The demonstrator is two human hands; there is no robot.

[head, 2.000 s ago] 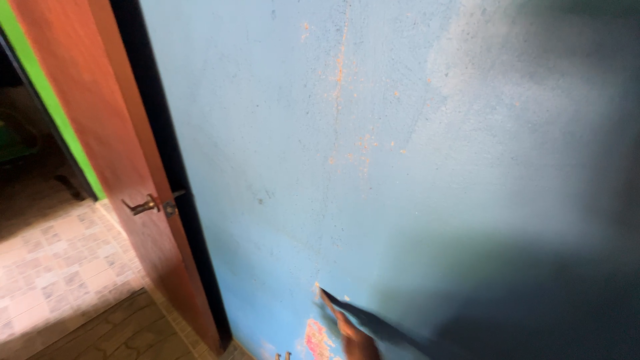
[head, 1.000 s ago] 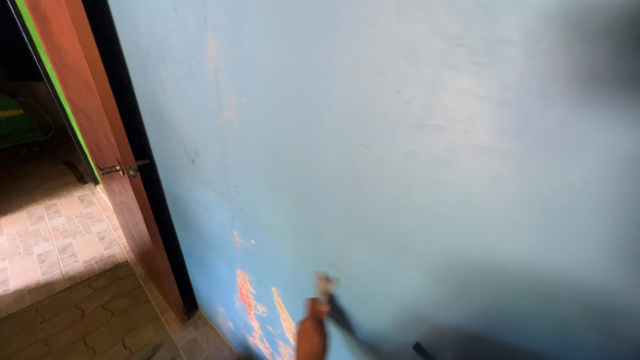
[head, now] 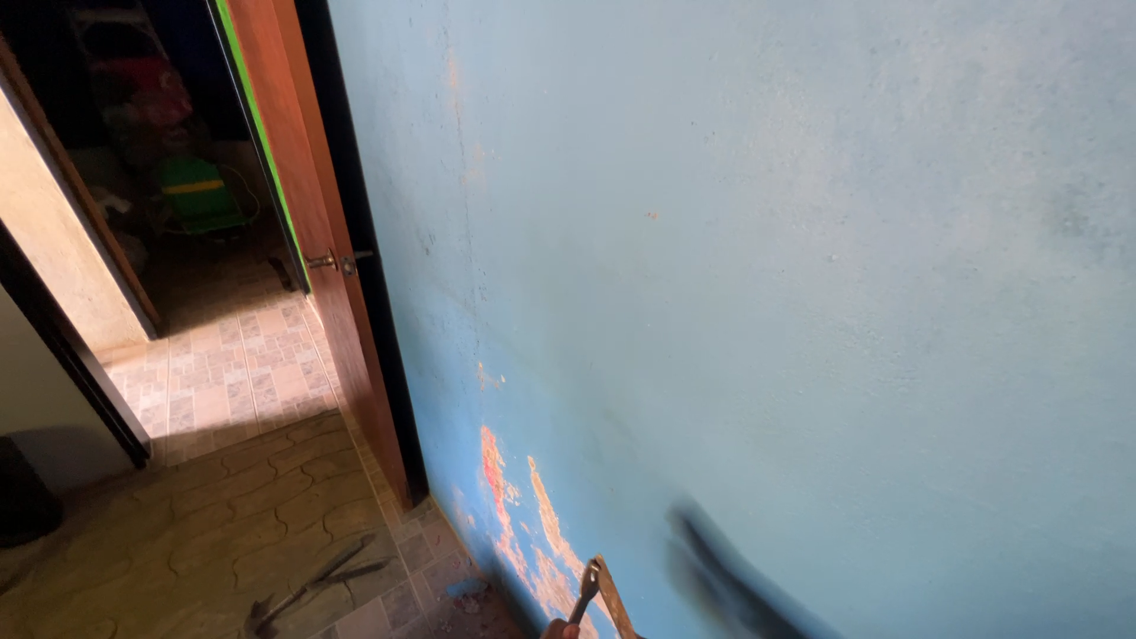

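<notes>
At the bottom edge, the fingers of my right hand (head: pixel 559 629) grip a small metal hand tool (head: pixel 589 579) with a dark shank. Its upper end is by the lower right edge of a patch of peeled paint (head: pixel 552 524) on the light blue wall (head: pixel 754 293). A narrow brown strip slants down beside the tool; whether it belongs to it I cannot tell. Bare orange, pink and tan surface shows in the patch. Right of the hand, a dark blurred streak crosses the wall, perhaps a shadow. My left hand is out of view.
A reddish-brown wooden door (head: pixel 342 293) with a metal lever handle (head: pixel 321 262) stands left of the wall. A long-handled tool (head: pixel 311 584) lies on the patterned floor (head: pixel 204 532), near paint debris (head: pixel 466 588). Beyond the doorway are a tiled floor (head: pixel 235 364) and a green object (head: pixel 197 197).
The view has swung left, showing more doorway and floor. My right hand, earlier at the wall to the right of the peeled paint, is now low in view by the patch's lower edge.
</notes>
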